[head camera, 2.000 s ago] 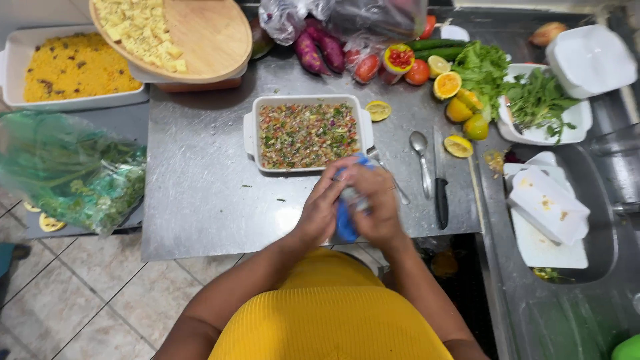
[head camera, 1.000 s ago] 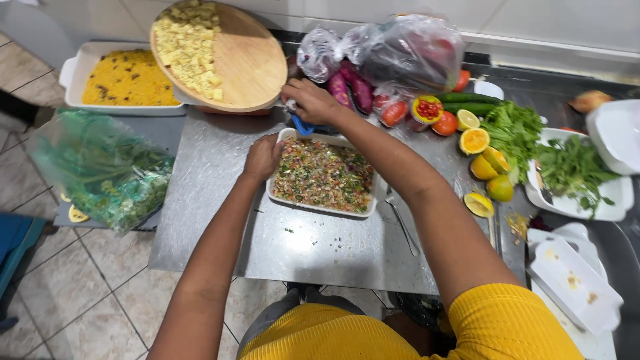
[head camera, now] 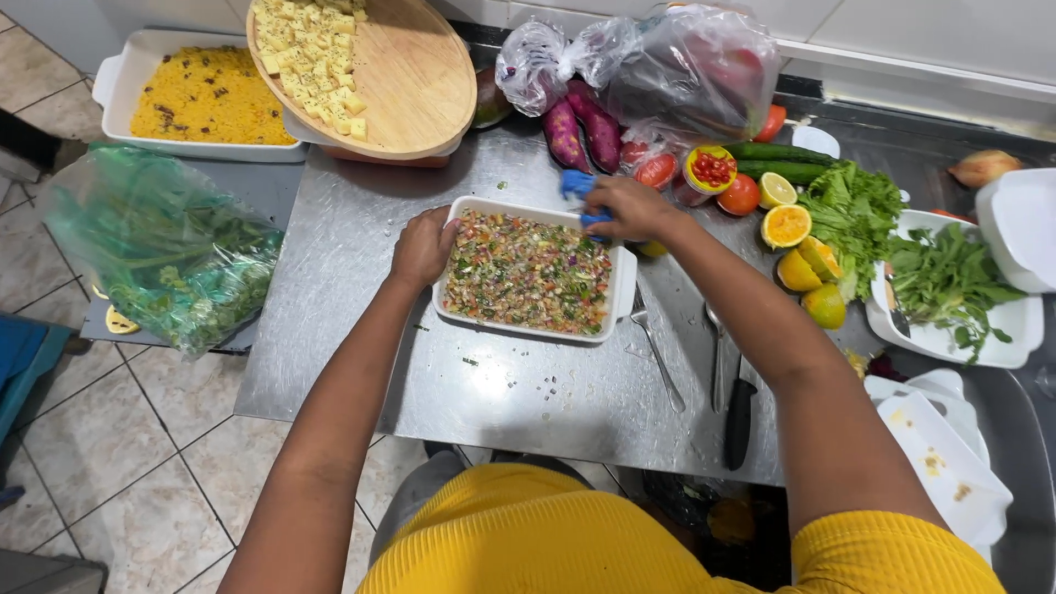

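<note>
A white rectangular baking dish (head camera: pixel 536 331) full of finely chopped vegetable salad (head camera: pixel 528 272) sits on the stainless steel table (head camera: pixel 346 223). My left hand (head camera: pixel 423 246) rests against the dish's left end, the thumb by the rim. In my right hand (head camera: pixel 624 208) is a blue cloth (head camera: pixel 580 186), held at the dish's far right corner. A fork (head camera: pixel 657 353) lies just right of the dish. Farther right are a spoon (head camera: pixel 716 367) and a black-handled knife (head camera: pixel 740 415), partly beneath my right forearm.
A round wooden board (head camera: pixel 412 74) with cubed cheese stands back left, near a dish of yellow crumbly food (head camera: pixel 210 99) and a green bag of herbs (head camera: pixel 165 247). Sweet potatoes (head camera: pixel 582 132), halved citrus (head camera: pixel 786 226), lettuce (head camera: pixel 854 214) and a dish of leafy greens (head camera: pixel 949 280) line the back and right.
My hands were together in front of the dish, then parted to its left and far side. My right hand with the blue cloth has since moved right along the far rim.
</note>
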